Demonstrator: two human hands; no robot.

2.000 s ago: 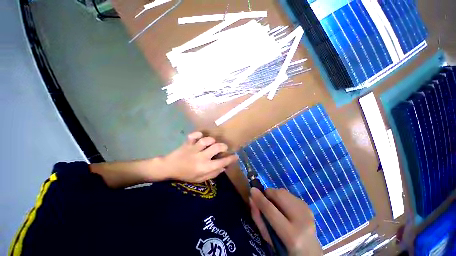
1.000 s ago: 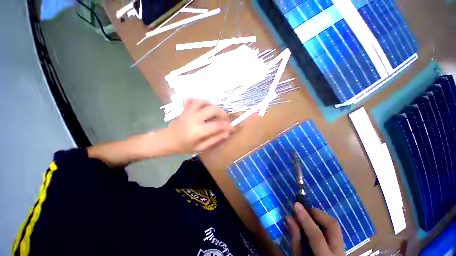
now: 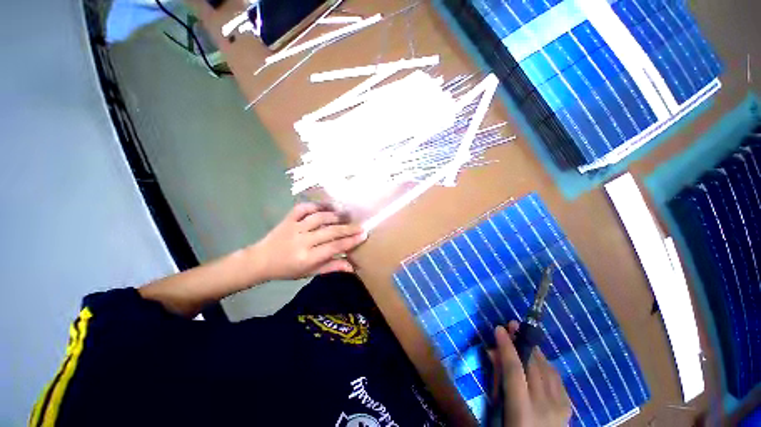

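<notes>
A blue solar cell panel (image 3: 534,308) with pale lines lies flat before me, a thin white-edged strip along each short end. My right hand (image 3: 534,392), partly cut off by the bottom edge, holds a soldering iron (image 3: 531,321). Its metal tip points up and away over the panel; contact is unclear. My left hand (image 3: 310,243) is at the table's left edge. Its fingertips are at the near end of a white strip (image 3: 400,208) beside the bright heap of white strips (image 3: 375,125); whether they grip it is unclear.
A stack of panels with a white band (image 3: 601,75) sits behind on a teal mat. A dark blue panel stack (image 3: 730,258) is at the right. Long white strips (image 3: 659,275) lie between it and the work. A dark flat object (image 3: 288,18) is at the far left.
My left hand has moved from the panel's near corner to the strip heap's near side. My right hand has moved the soldering iron from the panel's left corner out over the panel's middle.
</notes>
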